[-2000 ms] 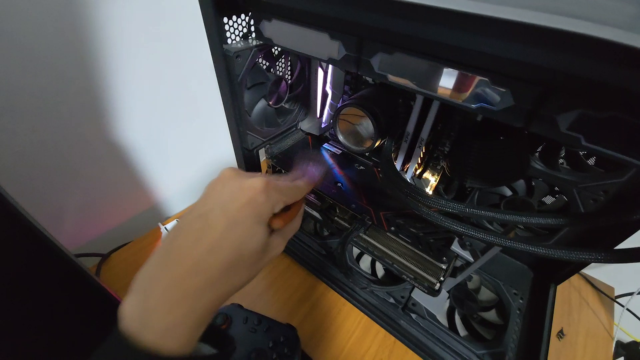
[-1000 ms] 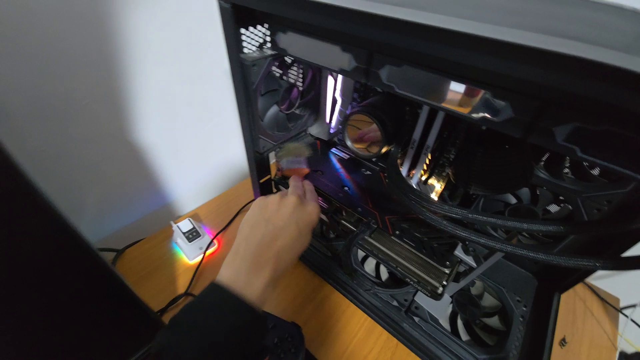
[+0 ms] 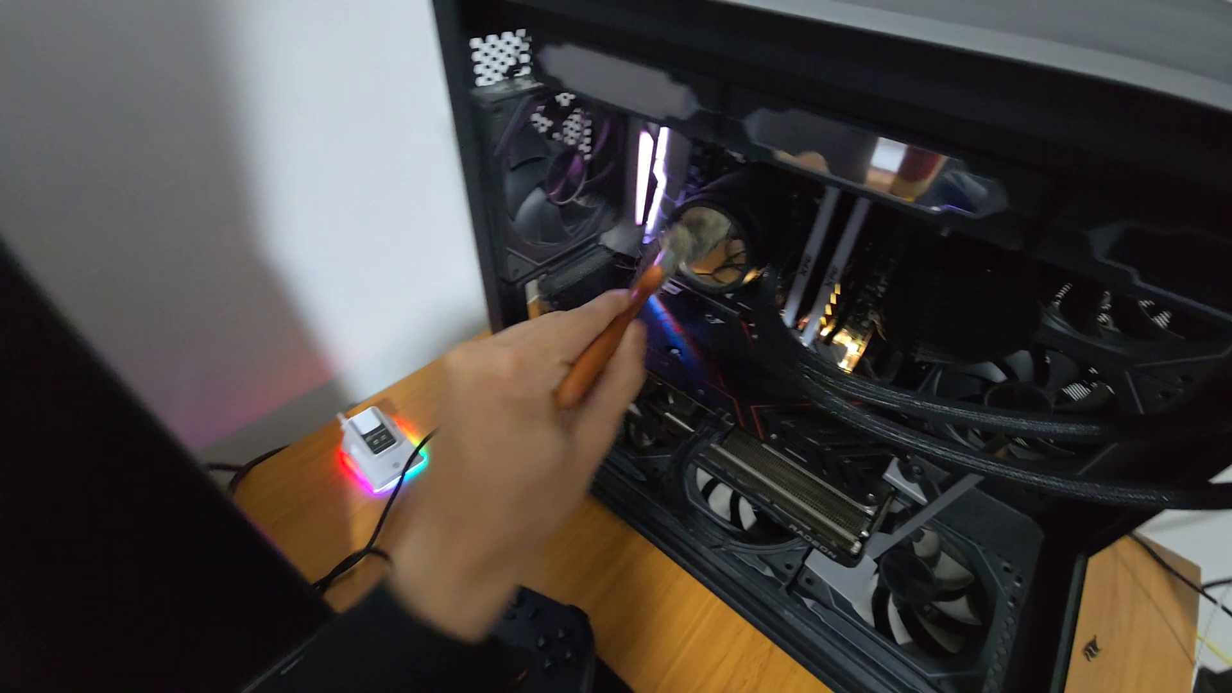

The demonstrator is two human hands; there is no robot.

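Note:
A brush with an orange-brown handle is pinched between the thumb and fingers of a hand in a dark sleeve, which I take for my left hand as it enters from the lower left. The brush's pale, blurred bristles overlap the round pump head of the liquid cooler in the view; whether they touch it I cannot tell. Below the brush lies the graphics card inside the open black computer case. Lit memory modules stand right of the pump. My other hand is out of sight.
A case fan sits at the upper left of the case, and braided cooler tubes run to the right. On the wooden desk are a white device with rainbow lighting, a black cable and a game controller. A dark panel stands at left.
The brush has moved from the area at the left of the graphics card up and right to the pump head. It stays in the same hand.

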